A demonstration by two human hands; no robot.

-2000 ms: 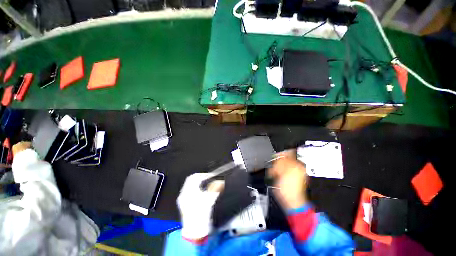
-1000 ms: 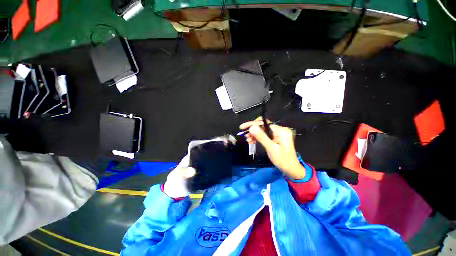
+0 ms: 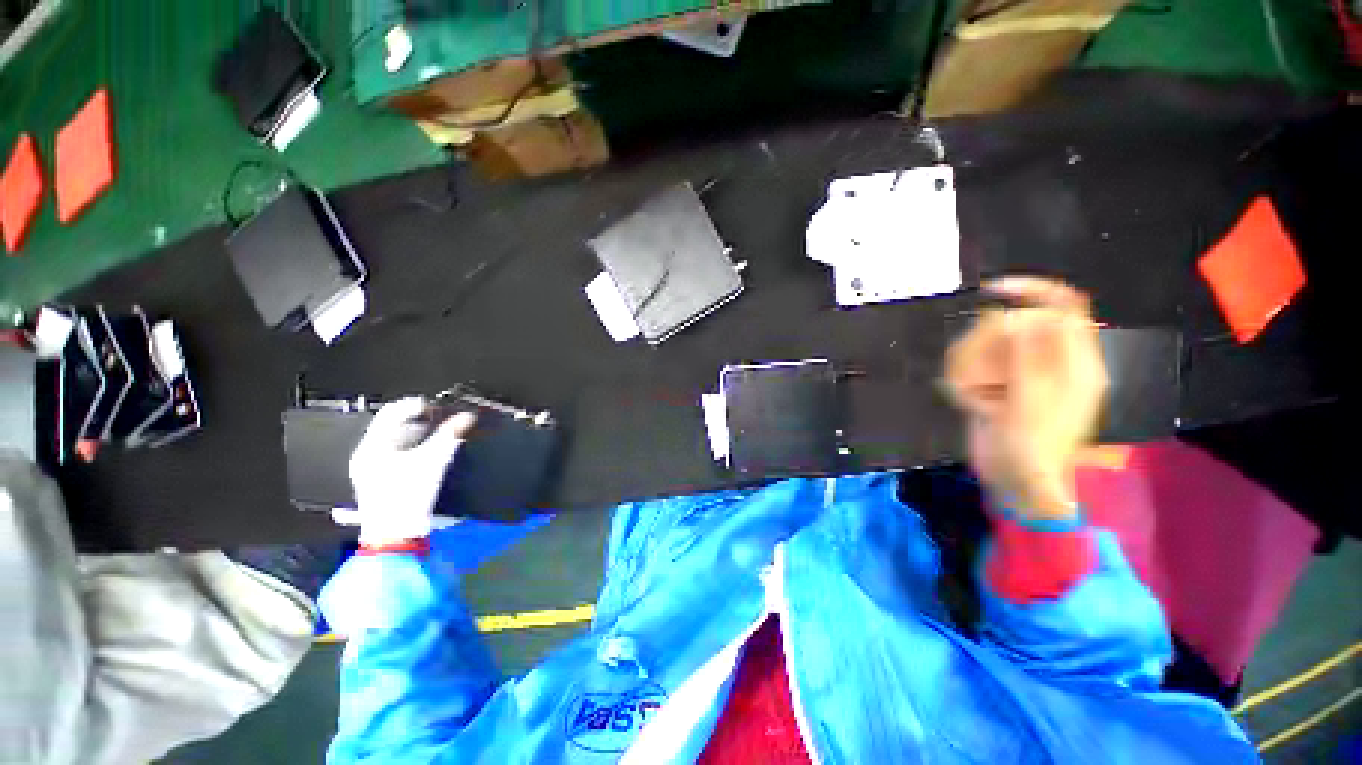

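Observation:
My left hand [image 3: 400,471], in a white glove, is on a black box [image 3: 505,460] at the mat's near left edge, beside another black box [image 3: 320,456]. My right hand [image 3: 1028,392], bare and blurred, is over the mat at the right, in front of a dark box [image 3: 1140,384]; a thin dark thing shows at its fingers, too blurred to name. A black box with a white piece [image 3: 780,417] lies near the front edge. Another black box [image 3: 666,263] and a white plate [image 3: 893,235] lie farther back.
Several black boxes stand leaning together at far left [image 3: 127,381]. One box lies back left [image 3: 296,257], another on the green surface [image 3: 271,75]. Orange foam pads lie at left [image 3: 85,154] and right [image 3: 1253,269]. Another person's grey sleeve [image 3: 165,628] is at lower left.
My left hand has moved left with the black box, now beside the front-left box. My right hand has moved right. A box now shows at the front middle. The view has shifted.

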